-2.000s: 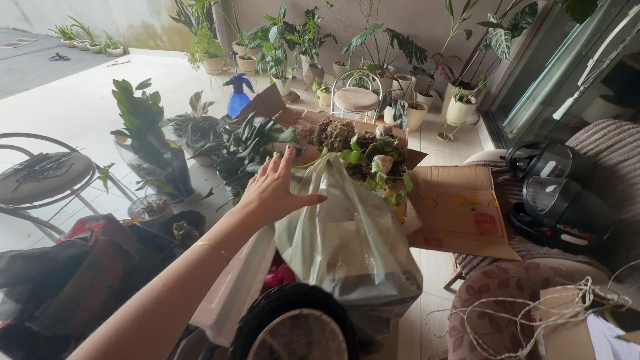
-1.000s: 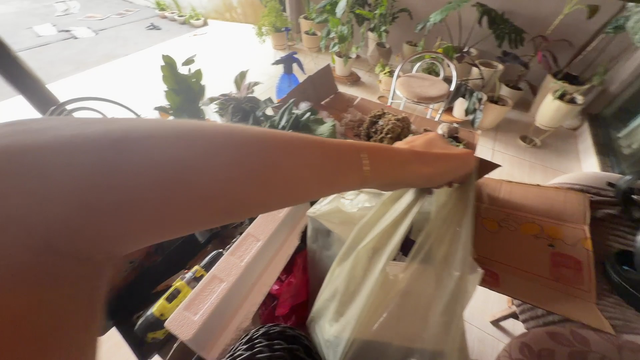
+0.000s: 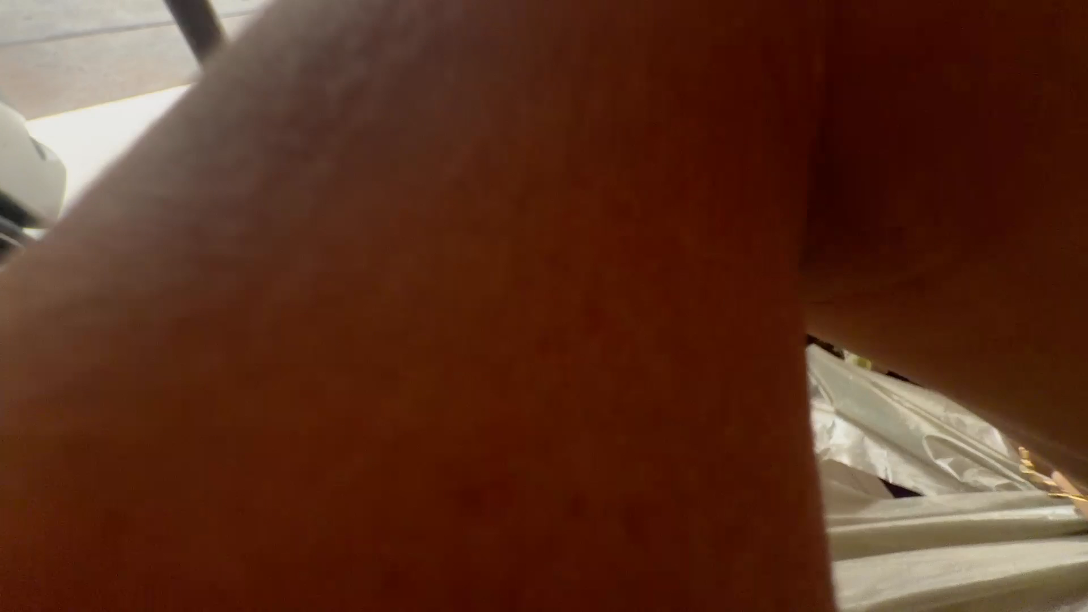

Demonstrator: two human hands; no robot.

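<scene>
A bare arm very close to the camera fills most of the view, bent so that a gap opens at its lower right. Through that gap shows a pale translucent plastic bag [image 3: 918, 425], its film creased and drawn into long folds. At the right edge a thin gold-coloured bracelet [image 3: 1041, 476] lies by a small patch of skin, over the bag. Neither my left hand nor my right hand can be seen, so what they hold is hidden.
Past the arm at upper left are a dark pole [image 3: 197, 30], a bright white floor [image 3: 102, 140] and a blurred white rounded object [image 3: 30, 166] with dark parts below it. The arm hides everything else.
The arm has come much closer to the camera and now covers the plants, the cardboard box and most of the bag. The hand that was at the bag's top is out of sight.
</scene>
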